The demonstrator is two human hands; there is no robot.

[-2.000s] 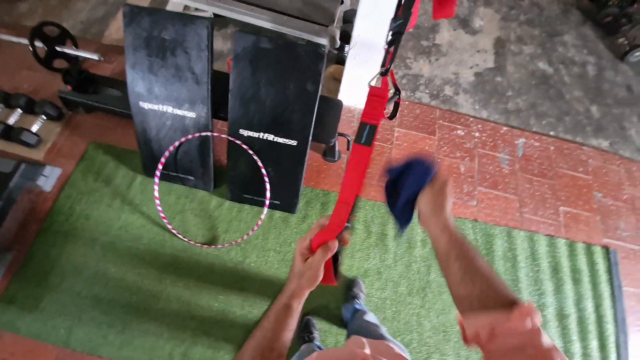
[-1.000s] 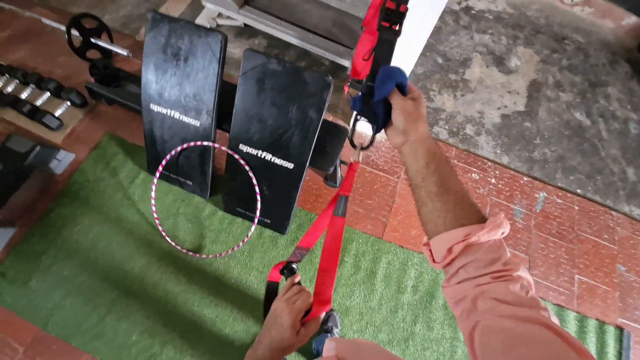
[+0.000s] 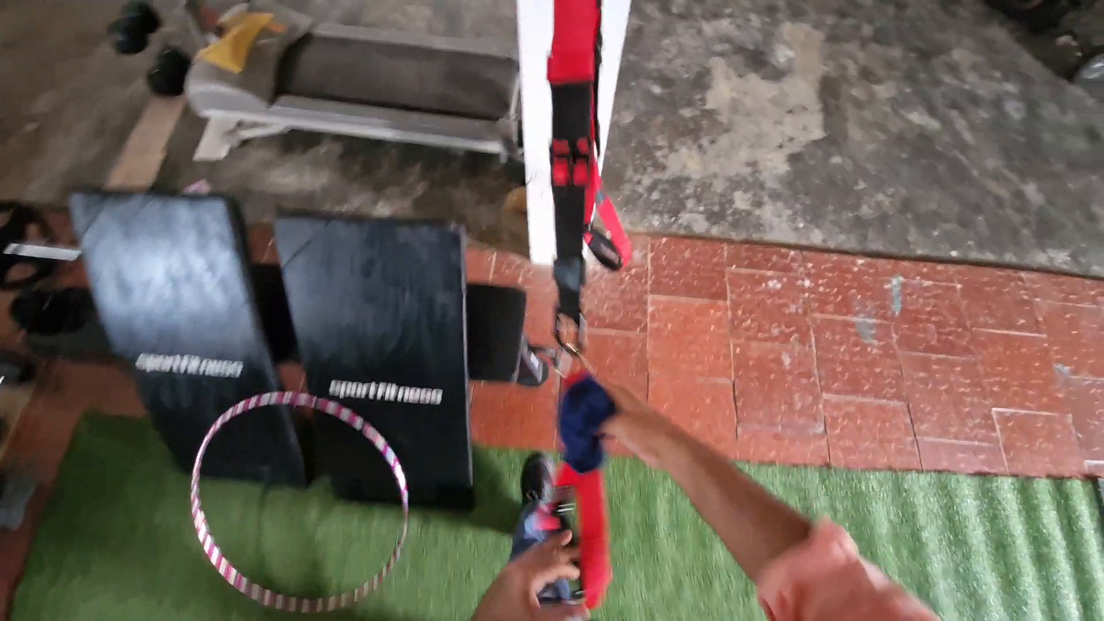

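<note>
A red and black suspension training strap [image 3: 569,207] hangs down the middle of the view beside a white post, with a metal carabiner [image 3: 569,335] partway down. Below the carabiner, my right hand [image 3: 634,423] presses a dark blue cloth [image 3: 585,423] around the red webbing. My left hand [image 3: 539,578] is at the lower red loop [image 3: 593,535], fingers curled by its black handle part; blur and the frame's edge hide how firmly it holds. Another short red loop [image 3: 612,224] dangles near the post.
Two black padded boards [image 3: 379,345] lean behind a pink and white hoop [image 3: 401,483] on green artificial turf [image 3: 733,552]. Farther back are a grey bench-like machine [image 3: 397,78] and dumbbells [image 3: 168,71]. My shoe [image 3: 536,476] shows beneath the strap.
My right hand and the blue cloth have moved from the upper black strap by the carabiner down onto the red webbing. The view has shifted, showing more of the machine behind.
</note>
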